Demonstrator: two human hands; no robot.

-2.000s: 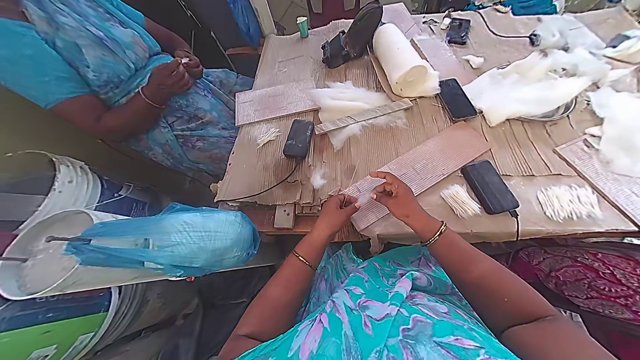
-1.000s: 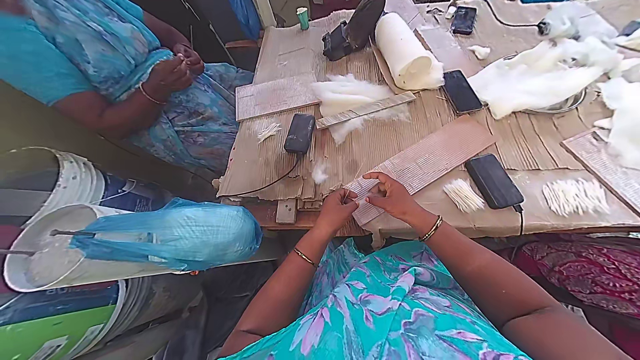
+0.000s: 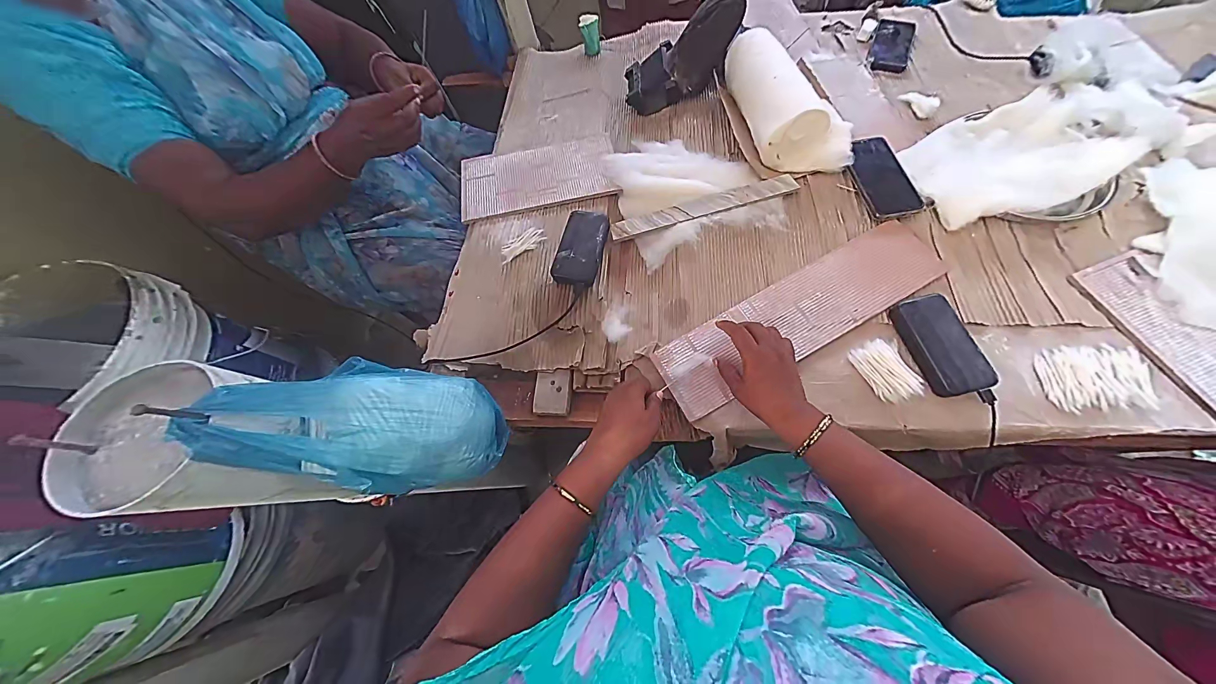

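My right hand point(image 3: 763, 369) rests with bent fingers on the near end of a ribbed board point(image 3: 807, 309). Beside its fingertips a small tuft of white cotton point(image 3: 691, 372) lies on the board. My left hand point(image 3: 629, 410) is at the board's near left corner, thumb and fingers close together; a tiny white tip shows at them, but what they hold is too small to tell. Right of the board lie a bundle of rolled cotton wicks point(image 3: 885, 370), a black power bank or phone point(image 3: 943, 345) with a cable, and a larger row of wicks point(image 3: 1095, 377).
A co-worker's hands point(image 3: 394, 109) are at the upper left. A cotton roll point(image 3: 787, 100), a flat strip point(image 3: 705, 207), a phone point(image 3: 885, 177) and loose cotton point(image 3: 1045, 142) lie farther back. Buckets and a blue plastic bag point(image 3: 347, 427) stand left of the table edge point(image 3: 513, 408).
My hands were close together at the board's near end; now they are apart, the left lower at the corner and the right on the board.
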